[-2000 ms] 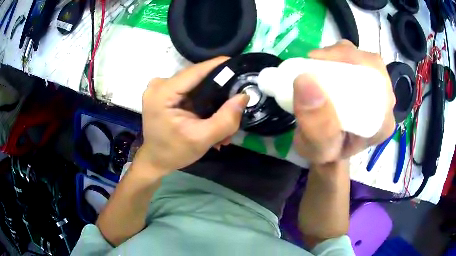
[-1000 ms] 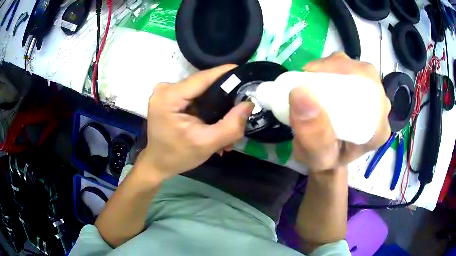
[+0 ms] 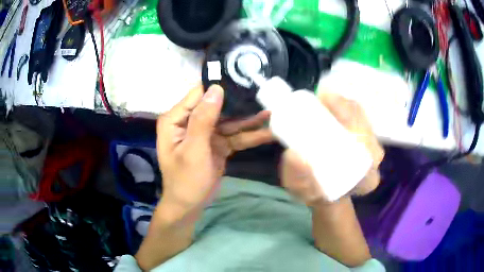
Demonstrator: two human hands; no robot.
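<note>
My left hand [image 3: 193, 143] holds the black speaker driver plate [image 3: 231, 90] by its lower left edge, thumb on the rim below a small white label. The plate is a blurred black disc with a silver ring and a bright round centre. My right hand [image 3: 353, 125] grips the white glue bottle [image 3: 321, 143], tilted with its nozzle pointing up and left at the ring; blur hides whether the tip touches. A black headphone earcup [image 3: 303, 61] with headband lies just behind and right of the plate, partly covered by it.
A black oval ear cushion [image 3: 199, 21] is at the back. Another ear cushion [image 3: 416, 38], blue-handled cutters [image 3: 419, 98] and a black electric screwdriver [image 3: 468, 66] lie at right. Tools and red and black leads are at left. A purple stool [image 3: 424, 215] and blue crates [image 3: 122, 175] are below.
The view has shifted. The plate now shows more face-on and the earcup behind it has come into view. My left thumb has moved from the centre to the rim, and the bottle points more upward.
</note>
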